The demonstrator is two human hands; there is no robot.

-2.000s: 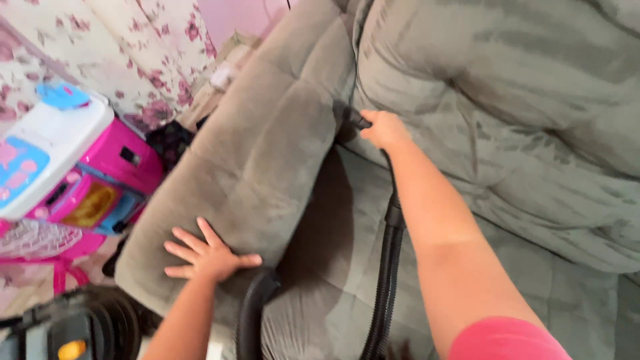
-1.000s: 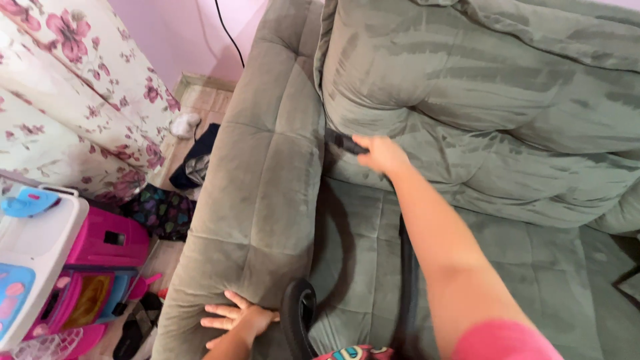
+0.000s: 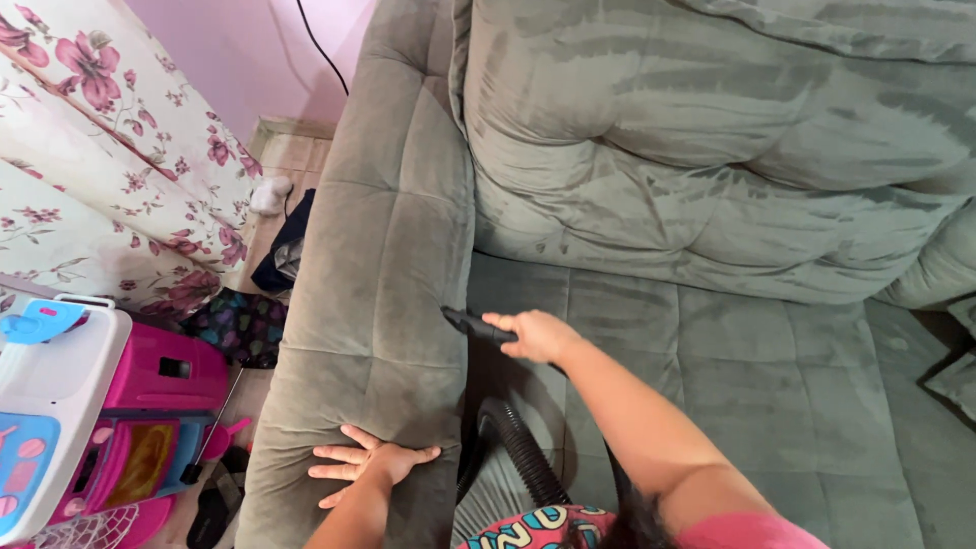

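My right hand (image 3: 537,335) is closed around a black vacuum nozzle (image 3: 471,323), whose tip meets the inner edge of the grey sofa's padded armrest (image 3: 381,282). My left hand (image 3: 374,463) lies flat on the armrest's near end, fingers spread, holding nothing. A black corrugated hose (image 3: 524,450) curves over the seat cushion (image 3: 732,381) between my arms. Darker streaks mark the tufted back cushion (image 3: 686,137).
Left of the armrest stands a pink and white toy kitchen (image 3: 164,366). Dark clothing (image 3: 282,252) and a black sandal (image 3: 217,499) lie on the floor beside it. A floral curtain (image 3: 114,152) hangs behind. A black cable (image 3: 320,49) runs down the wall.
My right hand and the nozzle have moved from the back corner of the seat toward me, along the armrest's inner side. My left hand still rests on the armrest.
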